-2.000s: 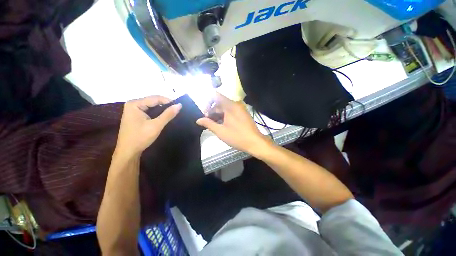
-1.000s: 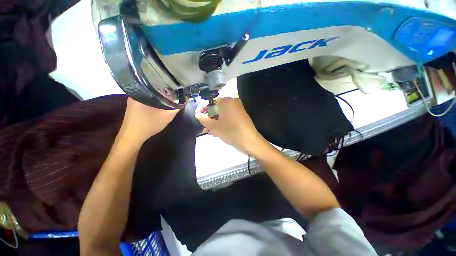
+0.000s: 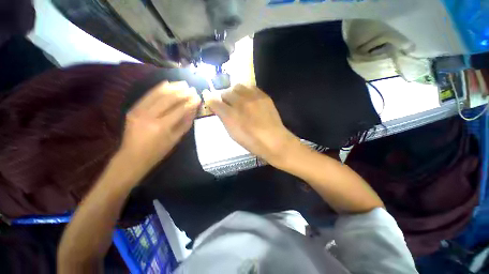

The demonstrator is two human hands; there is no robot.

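My left hand point(image 3: 161, 115) lies on the black fabric panel point(image 3: 179, 155) just left of the needle area, fingers bent and pinching its edge. The maroon garment piece point(image 3: 59, 123), finely striped, is draped to the left of it. My right hand point(image 3: 244, 115) is close beside my left, just below the presser foot area point(image 3: 214, 67), its fingertips closed near the cloth edge; what they hold is hidden and blurred. The lamp glares at the needle. The sewing machine point(image 3: 300, 18) arches above both hands.
A black cloth piece point(image 3: 316, 80) with loose threads lies under the machine arm, beside a crumpled white cloth point(image 3: 380, 51). A measuring strip point(image 3: 233, 165) runs along the table's front edge. A blue crate point(image 3: 147, 243) is below, and maroon cloth point(image 3: 429, 198) hangs at the right.
The camera view has moved closer to the needle area. My left hand has come out from behind the machine head and shows fully. Both hands are now closer together below the needle.
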